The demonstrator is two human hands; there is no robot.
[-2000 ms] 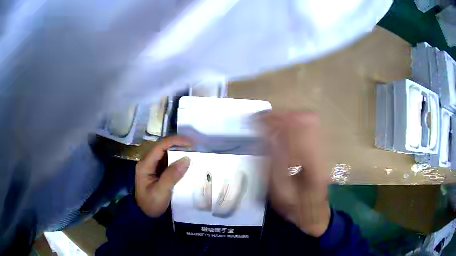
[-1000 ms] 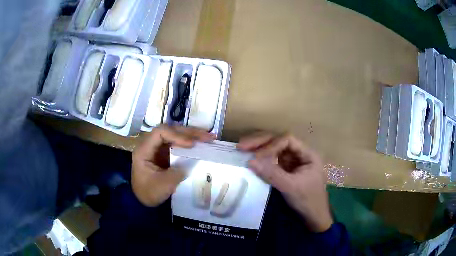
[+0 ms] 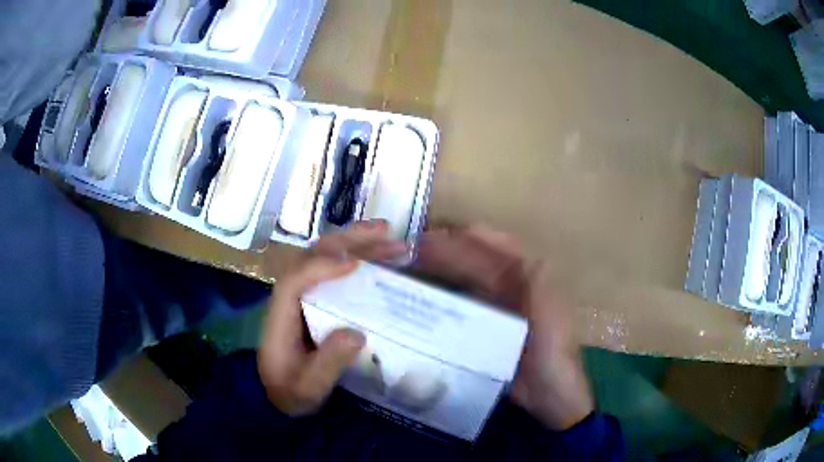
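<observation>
A white retail box (image 3: 425, 347) is held near my body at the bench's front edge, tilted, with a white end panel with blurred small print upward and the product picture facing me. The end shows no open flap. My left hand (image 3: 312, 325) grips its left side, thumb on the picture. My right hand (image 3: 533, 329) is against its right side and far edge, blurred, its fingers partly hidden behind the box. Just beyond the hands, a blister tray (image 3: 432, 153) holds cream hand warmers (image 3: 396, 171) and a black charging cable (image 3: 348, 182).
More filled trays (image 3: 149, 135) lie stacked at the left. Other stacked trays (image 3: 723, 239) stand at the far right on the brown cardboard sheet (image 3: 578, 144). A tan tape strip (image 3: 416, 54) crosses the cardboard. A person's sleeve (image 3: 45, 298) is at the left.
The raised end flap has folded down and the box end is closed. The box has turned and tilted, showing its end panel. The other person's pale sleeve has withdrawn left, uncovering the trays.
</observation>
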